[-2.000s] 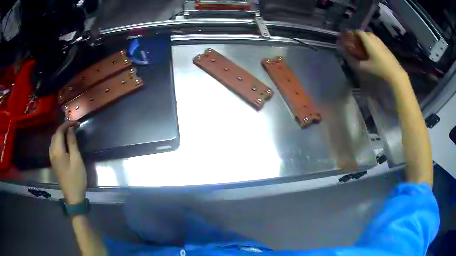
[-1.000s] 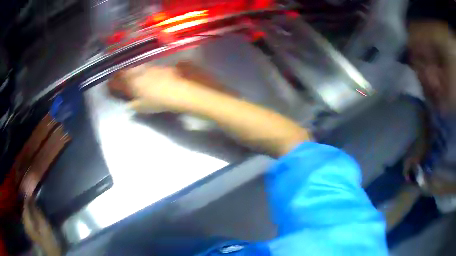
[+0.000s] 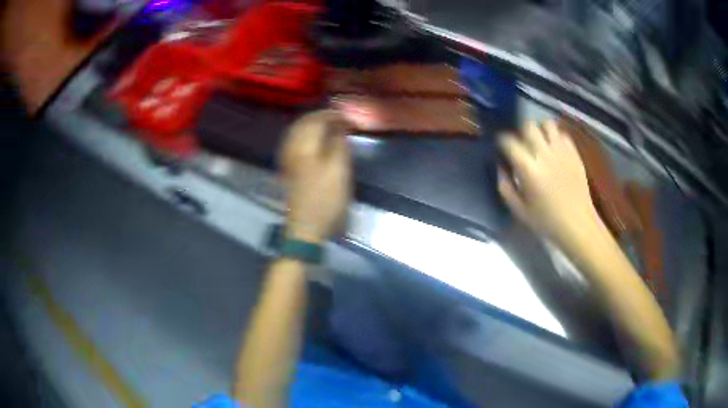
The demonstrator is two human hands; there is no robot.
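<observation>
The picture is blurred. Two reddish-brown fixture bars lie side by side on the black work pad (image 3: 431, 171): a far bar (image 3: 407, 78) and a near bar (image 3: 427, 113). My left hand (image 3: 318, 171) is at the left end of the near bar, fingers bent; blur hides whether it holds anything. My right hand (image 3: 547, 171) is over the pad's right side, fingers apart and partly curled, with no bar seen in it. Two more fixture bars lie beyond my right forearm, one at the back (image 3: 595, 163) and one farther right (image 3: 645, 227).
A red parts bin (image 3: 275, 60) stands left of the bars. A second red bin (image 3: 164, 96) holds pale pieces. A dark-blue item (image 3: 488, 86) is at the pad's far corner. Metal rails run behind the bench. A yellow floor line (image 3: 80, 343) shows at lower left.
The view has swung left, bringing the red bins towards the middle. My right hand has come from the far right to the pad; the bar it held two seconds ago no longer shows in it.
</observation>
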